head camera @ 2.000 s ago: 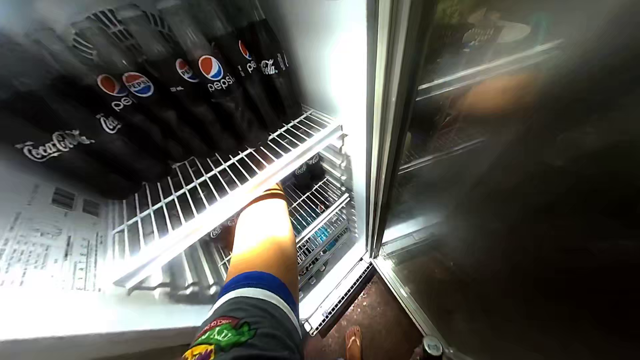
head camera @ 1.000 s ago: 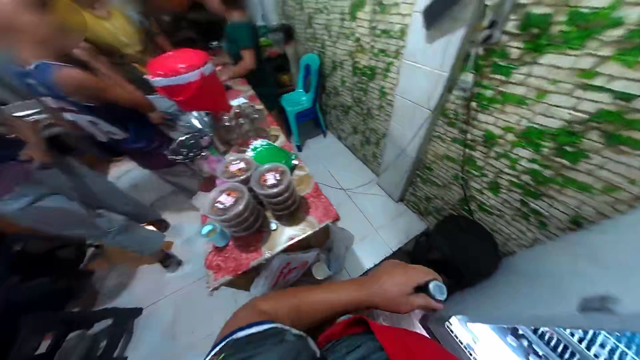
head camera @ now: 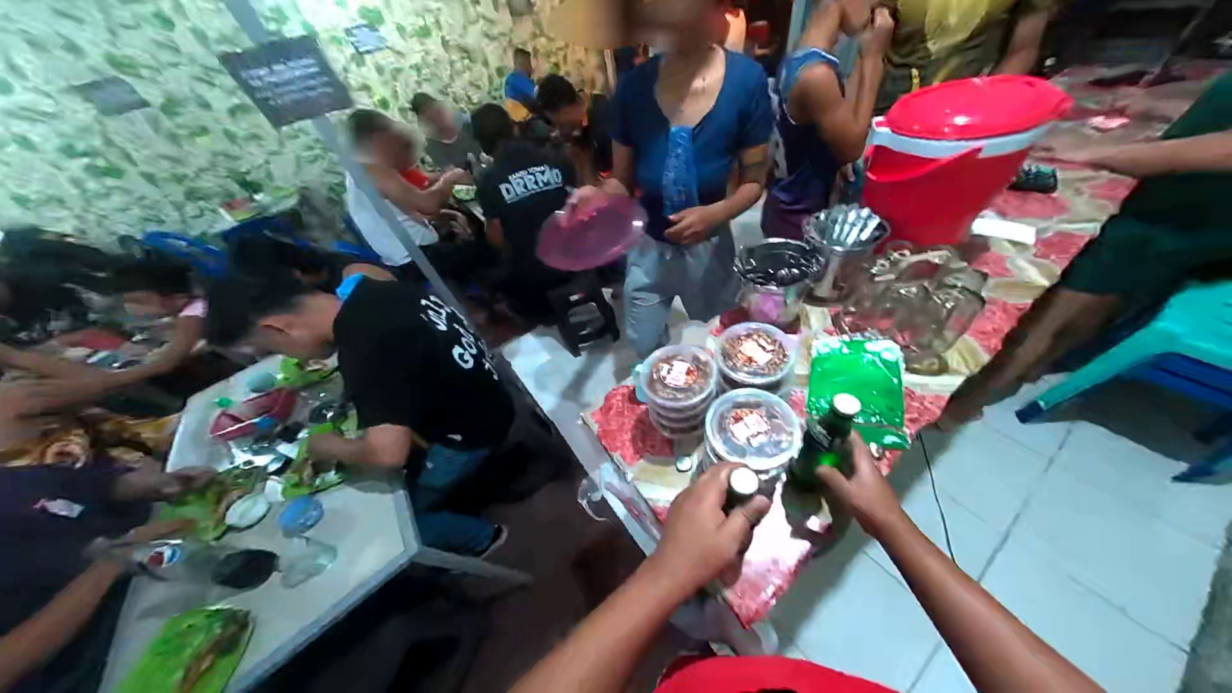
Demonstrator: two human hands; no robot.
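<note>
My left hand (head camera: 707,529) is closed around the neck of a dark bottle (head camera: 742,484) with a white cap. To its right, my right hand (head camera: 861,486) grips a green glass bottle (head camera: 820,448), also white-capped, by its side. Both bottles are over the near end of a table with a red and cream patterned cloth (head camera: 770,568). Just beyond them stand stacks of round clear tubs (head camera: 753,428) with dark food inside. A green plastic packet (head camera: 855,380) lies behind the green bottle. The lower part of the left bottle is hidden by my hand.
Further along the cloth are a red lidded pail (head camera: 938,173), a metal container of utensils (head camera: 845,241) and glass pitchers (head camera: 914,298). People eat at a white table (head camera: 375,539) on the left. A person holds a pink plate (head camera: 591,233). A teal chair (head camera: 1155,337) stands right.
The view has swung from the open fridge to the cloth-covered table and the diners. Both my hands now show, each on a bottle; one second ago only one hand with a bottle was visible.
</note>
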